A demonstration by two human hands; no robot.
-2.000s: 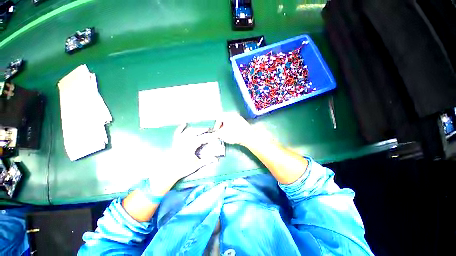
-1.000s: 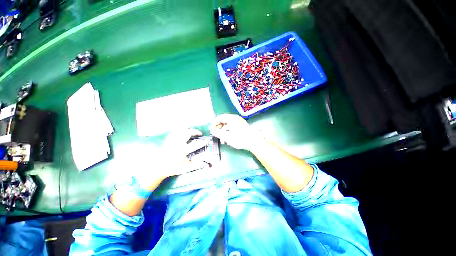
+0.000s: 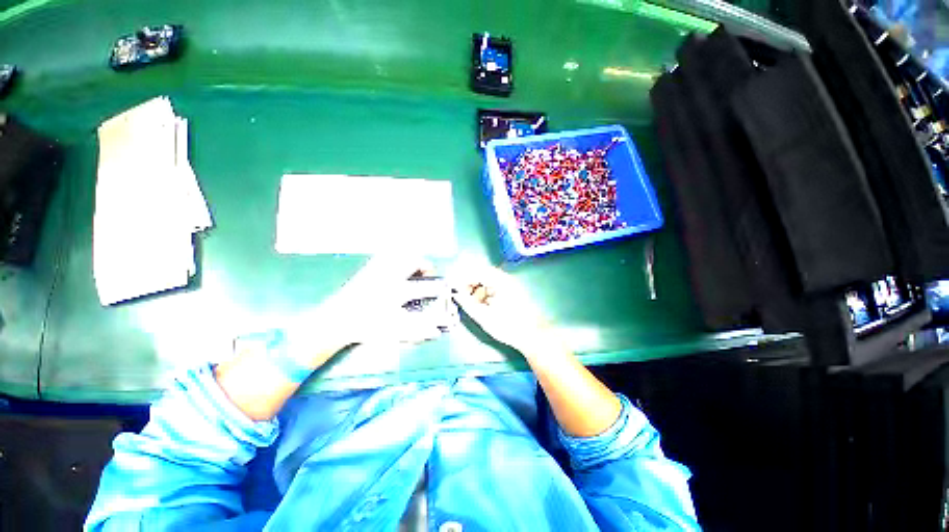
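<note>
My left hand looks white in the glare and holds a small circuit board, partly hidden by its fingers, just in front of my body. My right hand is at the board's right edge, with its fingers curled around something tiny and brownish; glare hides the detail. A blue bin at the right holds a heap of tiny red, white and blue parts. A white sheet lies flat beyond my hands.
Pale stacked sheets lie at the left, with a dark box at the far left. Black units stand behind the bin; a board lies at the back left. A thin tool lies right of the bin, beside black trays.
The camera view has turned toward the right, showing more of the black trays. Both hands stay together at the board; the left fingers now cover more of it than one second ago.
</note>
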